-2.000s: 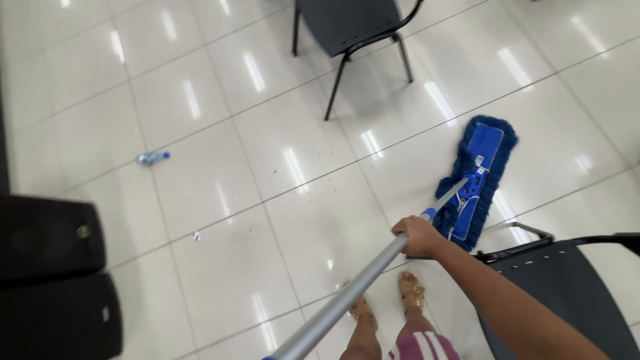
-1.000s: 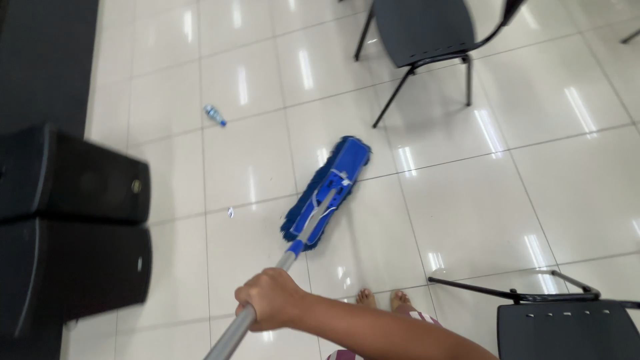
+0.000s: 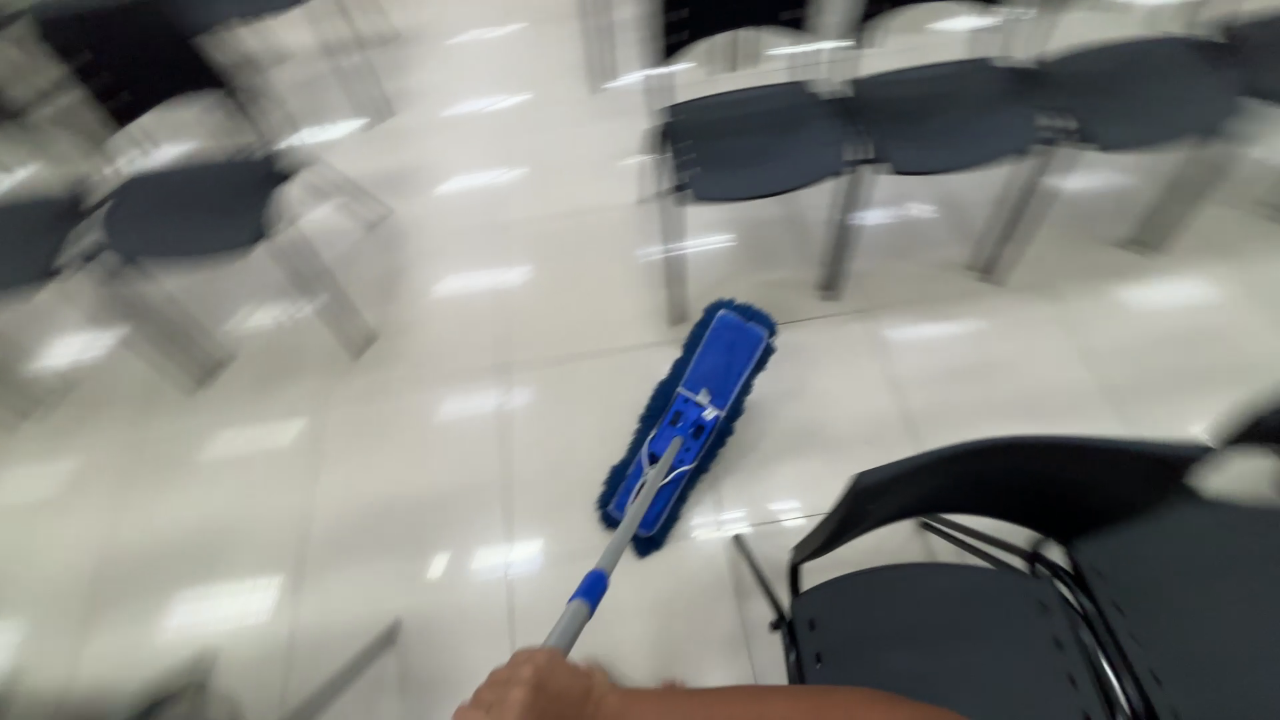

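My right hand (image 3: 545, 685) is closed around the grey metal pole (image 3: 650, 495) of a flat dust mop, at the bottom edge of the view. A blue collar (image 3: 590, 588) sits on the pole just beyond my fingers. The mop head (image 3: 728, 350), a blue plastic plate with a dark blue fringe, lies on the glossy tiled floor, slanting up to the right. My left hand is out of view, and so is the pole's upper end.
A black chair (image 3: 940, 625) stands close at the lower right, beside another. Beyond the mop runs a row of linked dark seats (image 3: 755, 140). More chairs (image 3: 190, 205) are at the upper left, blurred. A dark blurred bar (image 3: 345, 665) shows at the lower left.
The view has swung away from the black speakers and the plastic bottle on the floor towards rows of chairs. My right hand stays on the pole throughout.
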